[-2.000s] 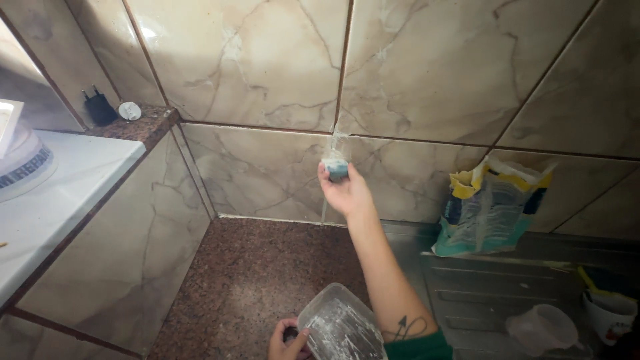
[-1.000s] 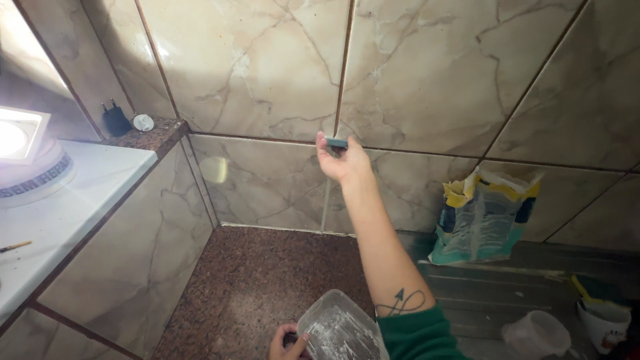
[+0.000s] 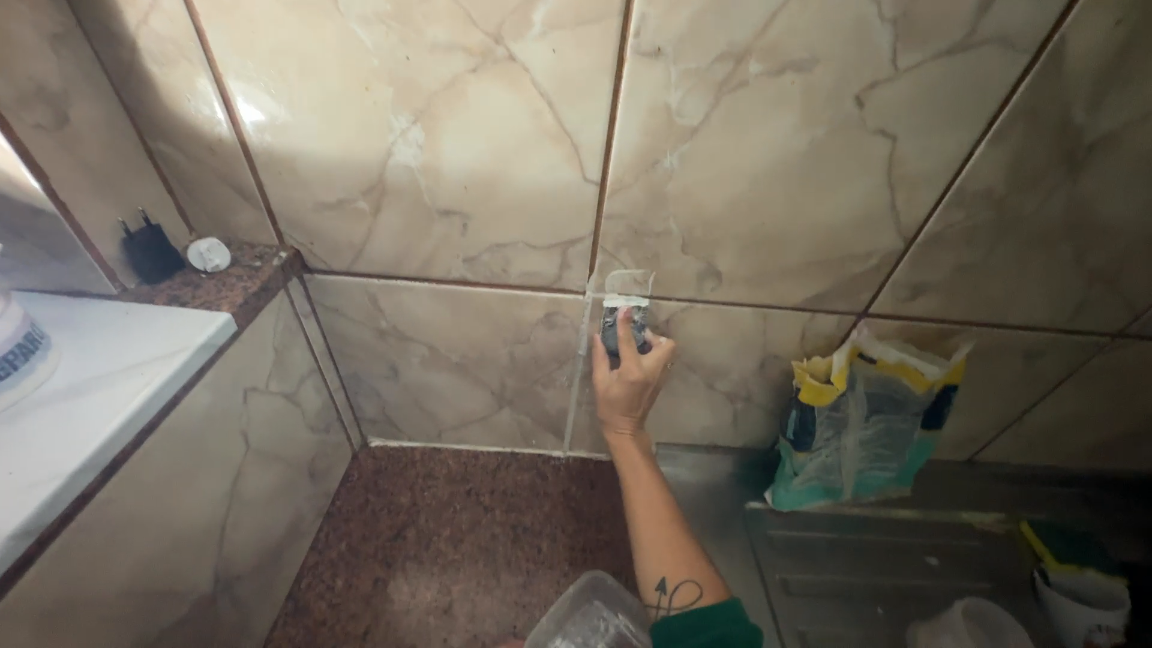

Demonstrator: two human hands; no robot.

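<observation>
My right hand point(image 3: 633, 373) presses a small dark spreader point(image 3: 625, 326) against the marbled wall tile point(image 3: 450, 360), its fingers along the tool's back. White paste lies along the spreader's upper edge, and a thin white smear loops above it over the crossing of the joints. Below, the vertical joint point(image 3: 576, 387) is pale, while the joints higher up are brown. At the bottom edge a clear plastic container point(image 3: 589, 616) with white residue is partly in view. Of my left hand, only a sliver of skin may show beside the container; its grip cannot be seen.
An opened bag point(image 3: 855, 432) leans on the wall over the ribbed metal drainboard point(image 3: 864, 558). A translucent cup point(image 3: 972, 625) and a white cup with a sponge point(image 3: 1080, 585) stand lower right. A black plug adapter point(image 3: 151, 250) and white round object point(image 3: 209, 255) sit on the granite ledge point(image 3: 261, 270).
My right hand has turned, its back now toward the camera, with the spreader flat below the horizontal joint. The container and my left hand have sunk mostly out of view.
</observation>
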